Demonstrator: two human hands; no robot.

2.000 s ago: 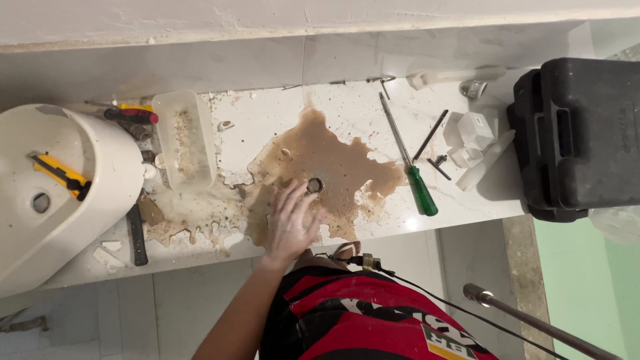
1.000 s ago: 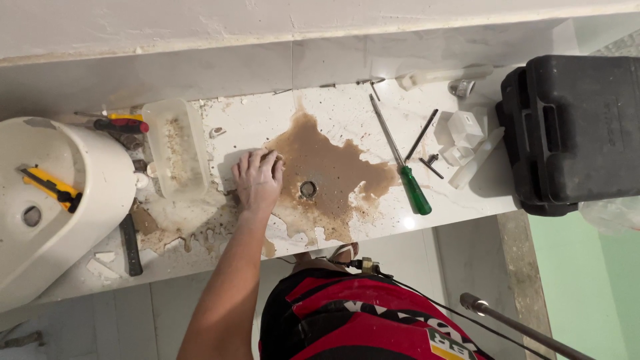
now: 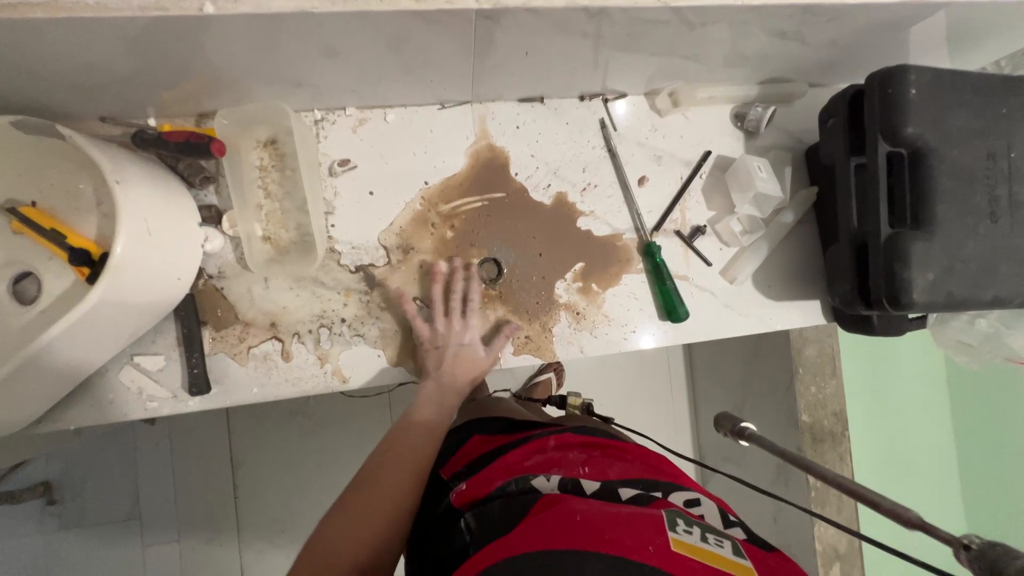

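Observation:
My left hand (image 3: pixel 454 336) lies palm down, fingers spread, in the muddy brown water (image 3: pixel 532 232) on the white marble-look countertop (image 3: pixel 384 180). Its fingertips are just left of a round drain hole (image 3: pixel 490 271) in the slab. Streaks mark the film of water above the hole. My right hand is out of view. To the right of the puddle lies a long screwdriver with a green handle (image 3: pixel 664 284), beside a thin black rod (image 3: pixel 682 192) and a chuck key (image 3: pixel 694 242).
A white ceramic basin (image 3: pixel 152 216) holding a yellow utility knife (image 3: pixel 58 240) stands left. Near it are a plastic tub (image 3: pixel 268 192), a red-and-black screwdriver handle (image 3: pixel 178 144) and a black handle (image 3: pixel 192 344). A black tool case (image 3: pixel 944 192) sits right; a metal rod (image 3: pixel 840 480) juts in at lower right.
My left hand has moved right, back toward the drain hole, from the puddle's left side where it was one second ago. Its fingers are now spread.

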